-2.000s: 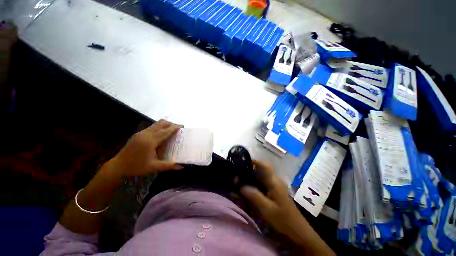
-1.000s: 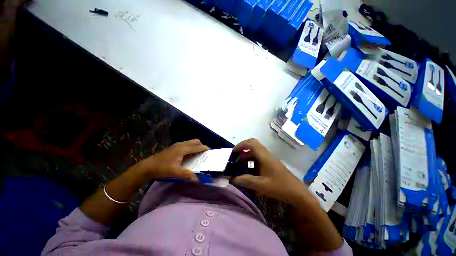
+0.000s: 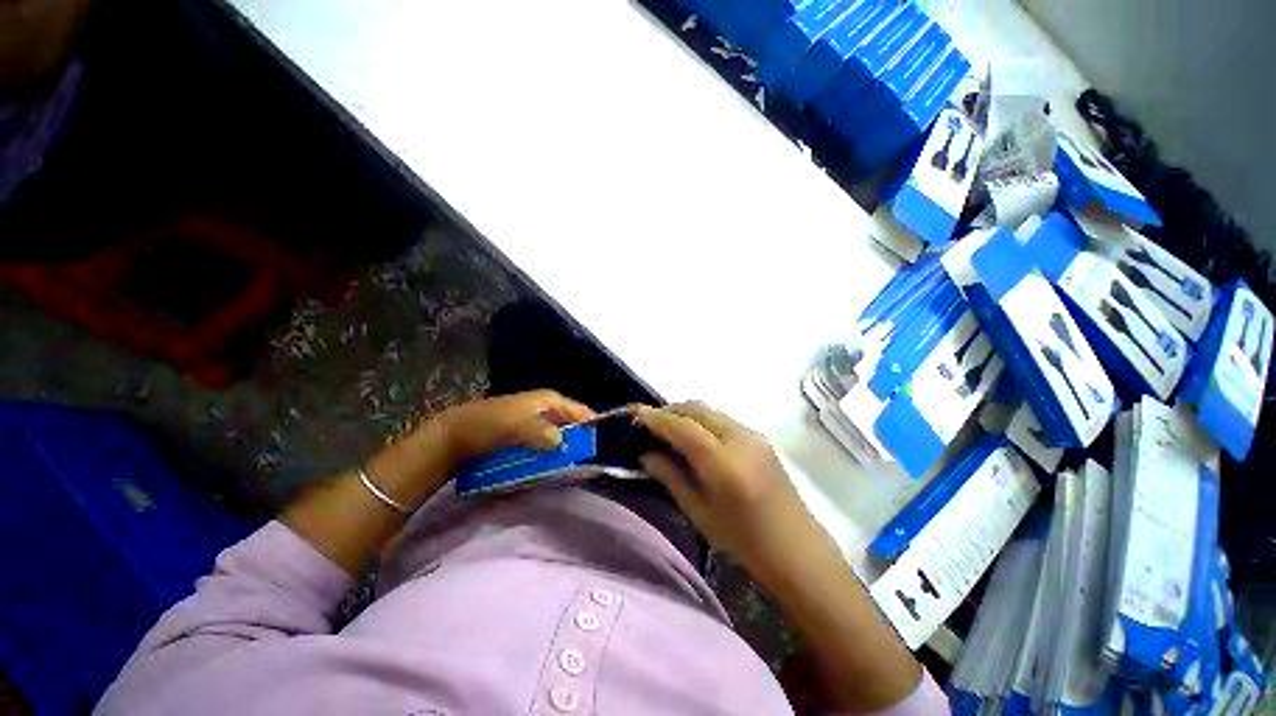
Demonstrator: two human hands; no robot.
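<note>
A slim blue and white retail box (image 3: 521, 463) lies over my lap, its blue side showing. My left hand (image 3: 511, 425) is shut on its left part, thumb on top. My right hand (image 3: 707, 462) is at the box's right, open end, with its fingers on a small black coiled cable (image 3: 620, 438). The cable sits at the box mouth between my hands. How far it is inside is hidden by my fingers.
Messy printed boxes (image 3: 1050, 357) and a pile of flat cartons (image 3: 1154, 532) lie on the white bench (image 3: 616, 168) at right. A blue row of boxes (image 3: 875, 70) stands at the far side. A blue crate (image 3: 112, 532) and a red stool (image 3: 182, 301) are at left.
The box has turned from its white face to its blue side, and the cable is at its mouth. The view has swung, so the bench items appear lower and further right.
</note>
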